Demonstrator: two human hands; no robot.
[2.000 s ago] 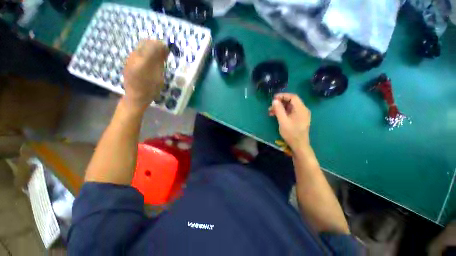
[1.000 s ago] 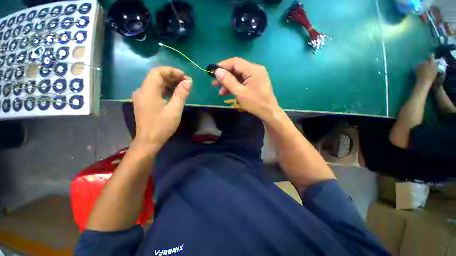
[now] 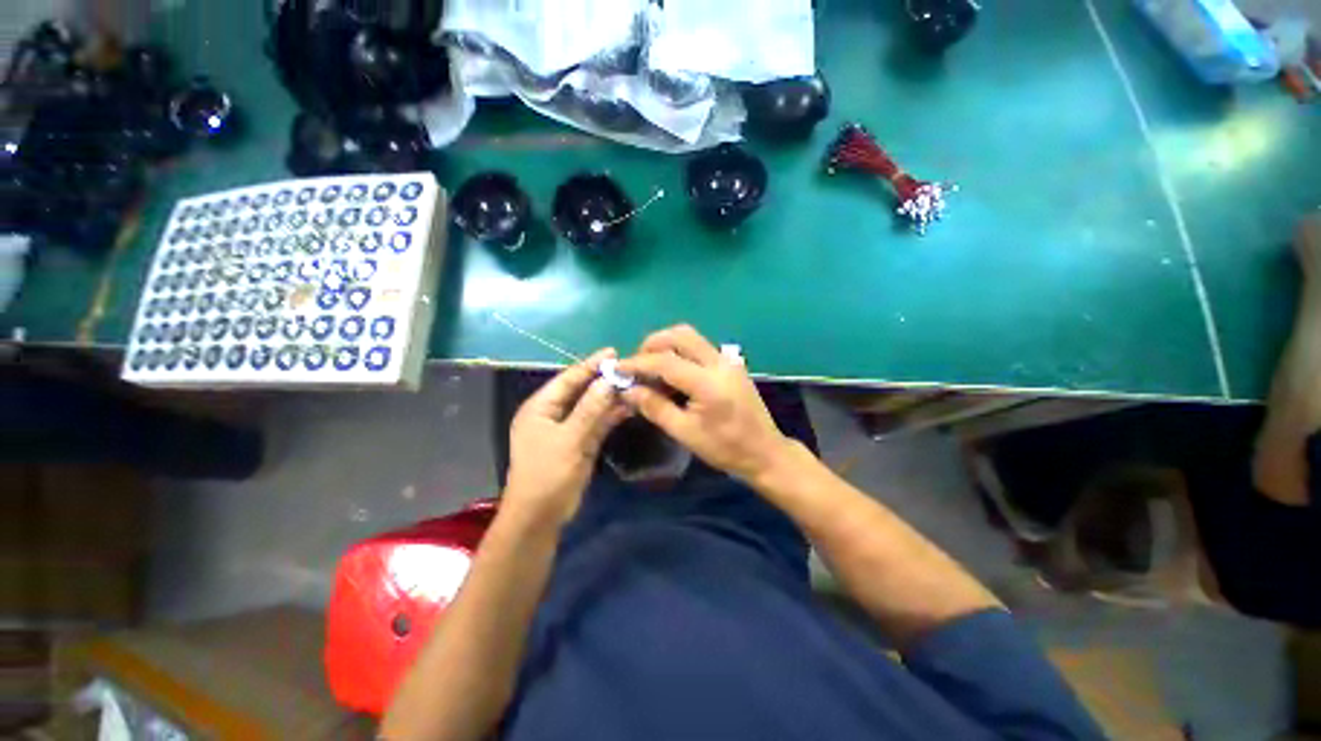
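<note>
A small round module [image 3: 616, 375] with a pale face is held between the fingertips of both hands at the bench's front edge. A thin pale lead [image 3: 536, 337] runs from it up and to the left. My left hand [image 3: 562, 420] pinches it from the left, my right hand [image 3: 710, 398] from the right. Three glossy black dome housings stand behind: a left one [image 3: 491, 209], a middle one [image 3: 574, 207] with a thin wire sticking out, and a right one [image 3: 726, 184]. The white foam tray [image 3: 429, 275] holds rows of dark round modules.
A red wire bundle [image 3: 887, 177] lies right of the housings. Crumpled white wrap [image 3: 623, 65] and heaped black shells [image 3: 355, 65] lie behind. A small white piece [image 3: 732, 352] is at the bench edge. A red stool [image 3: 391, 608] is below left. Another person's arm [image 3: 1289, 391] shows at far right.
My left hand has moved to the module and now grips it together with my right hand. The module's pale face now shows. The view has shifted, showing more of the tray and back of the bench.
</note>
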